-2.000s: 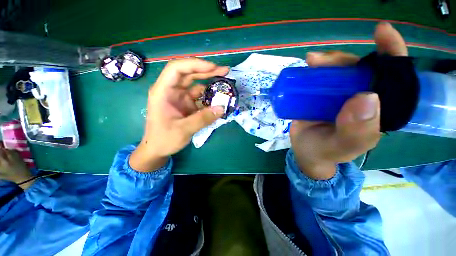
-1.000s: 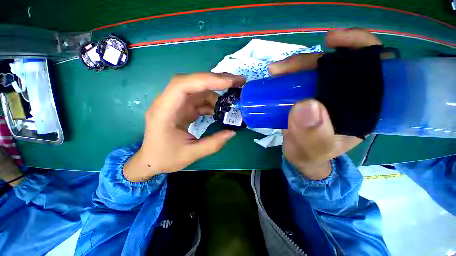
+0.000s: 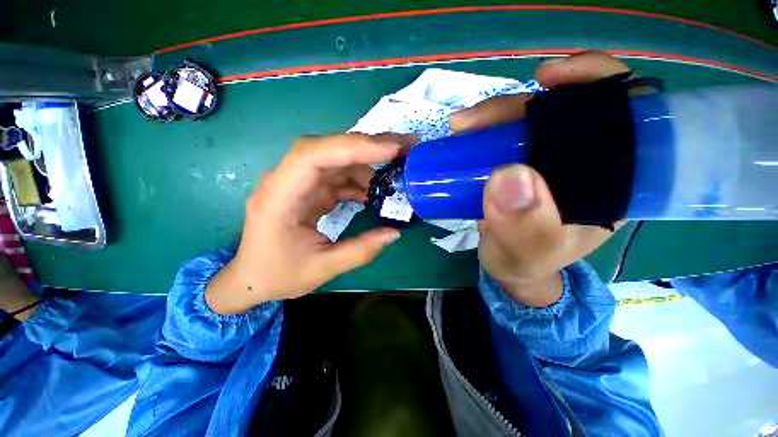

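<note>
My right hand point(image 3: 535, 201) is closed around a large translucent dispensing syringe point(image 3: 465, 175) with blue content, at the black wrap point(image 3: 589, 155). The syringe lies nearly level, its blue front end pointing left. My left hand point(image 3: 299, 218) holds a round black circuit module point(image 3: 390, 195) with a white square label, right at the syringe's front end. The syringe's front covers part of the module and the tip is mostly hidden. A crumpled white wiping tissue point(image 3: 409, 107) with blue spots lies on the green bench beneath them.
Two more round modules point(image 3: 189, 90) touch each other at the upper left, beside a grey side rail point(image 3: 51, 70). A parts tray point(image 3: 101, 224) stands at the left. Red lines edge the green belt point(image 3: 281, 21) behind. Other people's blue sleeves point(image 3: 94, 329) show at both sides.
The module and the syringe front have come together. The syringe has shifted left, and my left thumb has moved off the module's label. The whole view has shifted too.
</note>
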